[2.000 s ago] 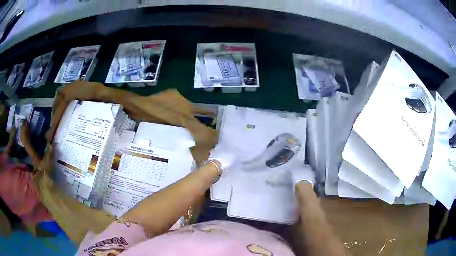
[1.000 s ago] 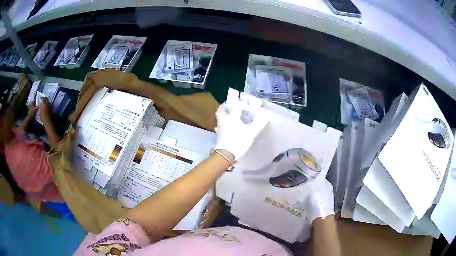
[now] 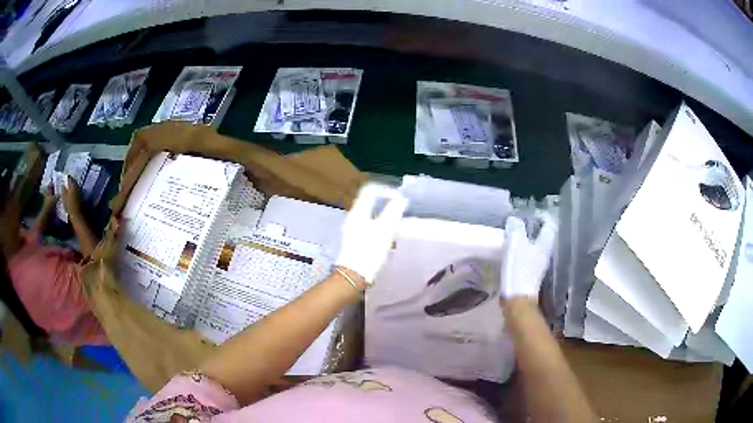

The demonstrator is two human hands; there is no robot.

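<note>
A white carton [image 3: 438, 330] printed with a handheld device stands opened out in front of me, with a raised flap at its far edge; it is slightly blurred. My gloved left hand [image 3: 371, 230] grips its far left corner by the flap. My gloved right hand [image 3: 528, 254] is at the far right corner, fingers around the flap's end. To the left, two stacks of flat printed cartons [image 3: 177, 215] lie text side up in torn brown kraft paper [image 3: 136, 335].
Overlapping white cartons [image 3: 681, 223] lean at the right above a brown cardboard sheet [image 3: 652, 388]. Clear trays [image 3: 465, 124] with contents sit along the dark green belt [image 3: 384, 124] under a white shelf [image 3: 495, 33]. A person's coral sleeve [image 3: 54, 289] and hands are at the far left.
The carton was flat and tilted with its flaps spread; now its body has side walls and its far flap stands up. Both hands have moved to its far corners. The trays have shifted along the belt.
</note>
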